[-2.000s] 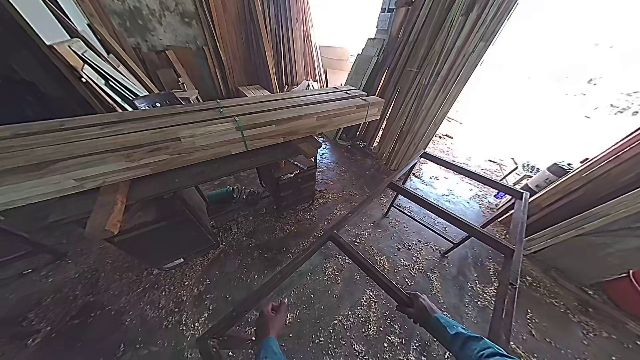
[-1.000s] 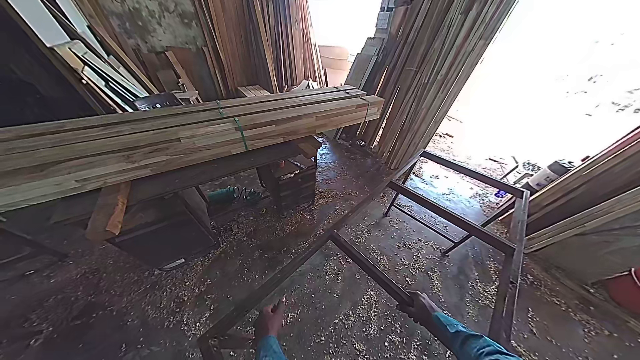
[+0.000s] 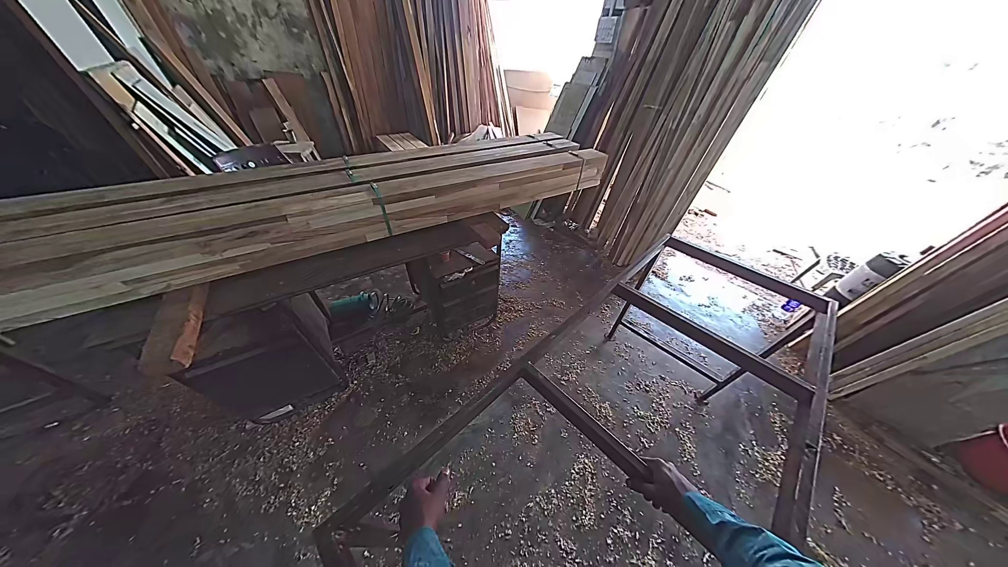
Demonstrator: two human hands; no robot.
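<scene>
A dark frame with crossbars [image 3: 713,339], standing on legs, spans the lower right of the head view. My right hand [image 3: 661,482] grips the end of its nearer crossbar [image 3: 587,425]. Inside the frame's near left corner is my left hand [image 3: 425,500], thumb raised and fingers curled, close to the long side rail [image 3: 441,437]; whether anything is in it cannot be told. Both forearms wear blue-green sleeves. Long strapped bundles of wooden beams [image 3: 299,216] lie across a dark bench at the left.
Wood shavings cover the floor [image 3: 583,488]. Tall planks [image 3: 669,110] lean behind the frame, beside a bright opening. More boards [image 3: 929,315] lie at the right, near a red container [image 3: 984,461]. A dark drawer unit [image 3: 465,287] stands under the bench, with a green cylindrical object [image 3: 354,305] nearby.
</scene>
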